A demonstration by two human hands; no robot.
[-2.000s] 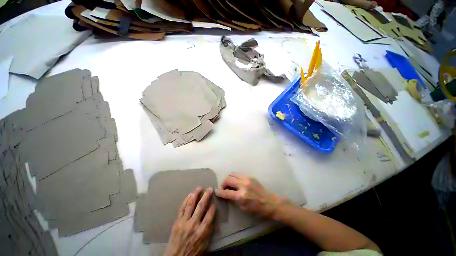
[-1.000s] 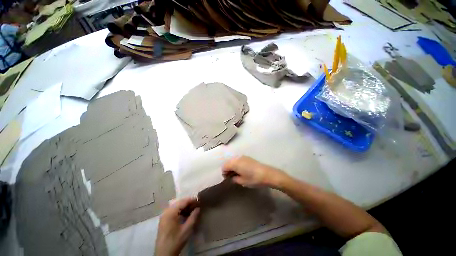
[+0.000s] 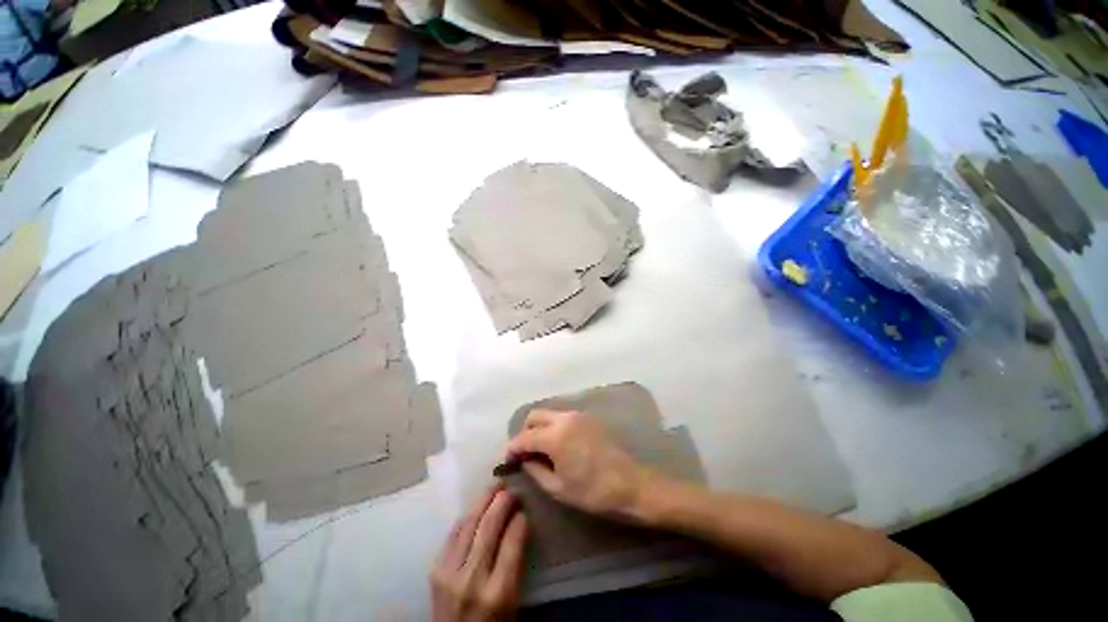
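A grey-taupe cut panel [image 3: 620,419] lies on the pale work sheet [image 3: 778,425], with rounded corners at its far end and a step on its right side. My right hand [image 3: 565,462] pinches the panel's left edge; a small dark turned bit shows at the fingertips. My left hand [image 3: 484,559] lies just below, fingertips on the same edge. The panel's near end is partly hidden by my right hand and forearm.
A fanned pile of panels [image 3: 547,237] lies beyond my hands. Overlapping panels [image 3: 304,352] cover the left side. A blue tray [image 3: 838,304] with a plastic-covered container [image 3: 936,231] stands right. A crumpled grey strip [image 3: 693,134] and brown parts [image 3: 583,24] lie farther back.
The panel has been turned, and its rounded end now lies away from me. Both hands have moved together at its left edge. The camera view has shifted.
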